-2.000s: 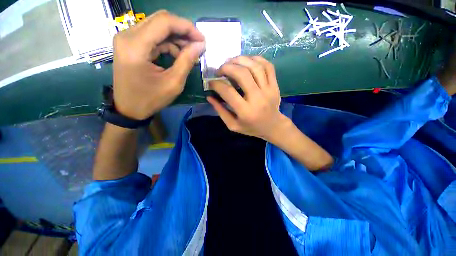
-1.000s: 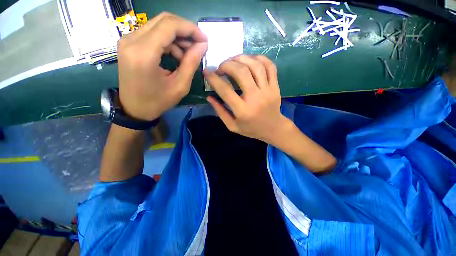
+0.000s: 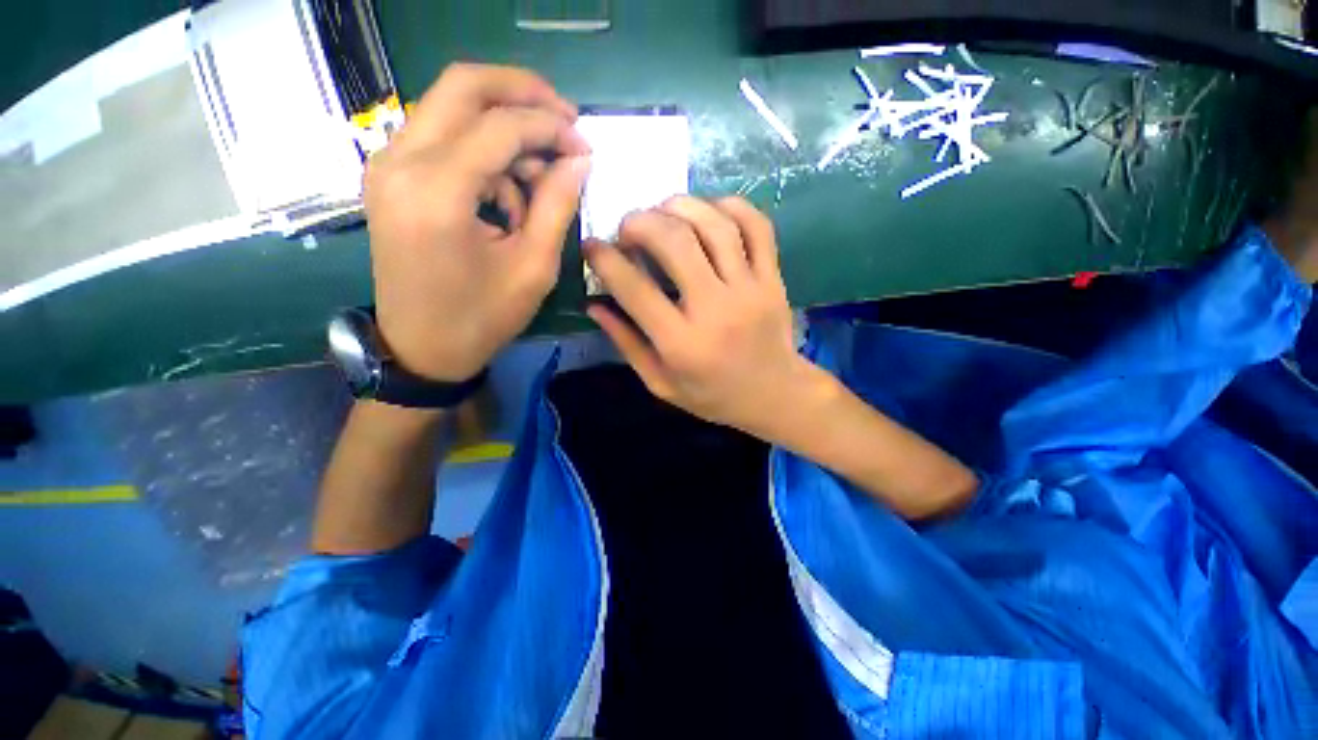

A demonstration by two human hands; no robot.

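Observation:
A white display module (image 3: 636, 156) lies upright on the green mat in front of me, its dark top edge away from me. My left hand (image 3: 470, 231), with a watch on its wrist, is at the module's left edge, thumb and index fingertips pinched together. Whether a thin strip is between them is too small to tell. My right hand (image 3: 708, 311) holds the module's lower part, fingers curled on its face and lower left edge. The fingers hide the module's lower end.
White liner strips (image 3: 940, 116) and grey slivers (image 3: 1135, 123) lie at right. Stacked modules (image 3: 296, 109) with orange tabs and a large pale sheet (image 3: 101, 138) are at left. A black tray (image 3: 983, 32) is at the back. A blue sleeve (image 3: 1171, 340) of another person is at right.
The camera view has shifted, so the bench and module sit lower in the picture and more of the back shows. Both hands remain at the module, with only slight finger movement.

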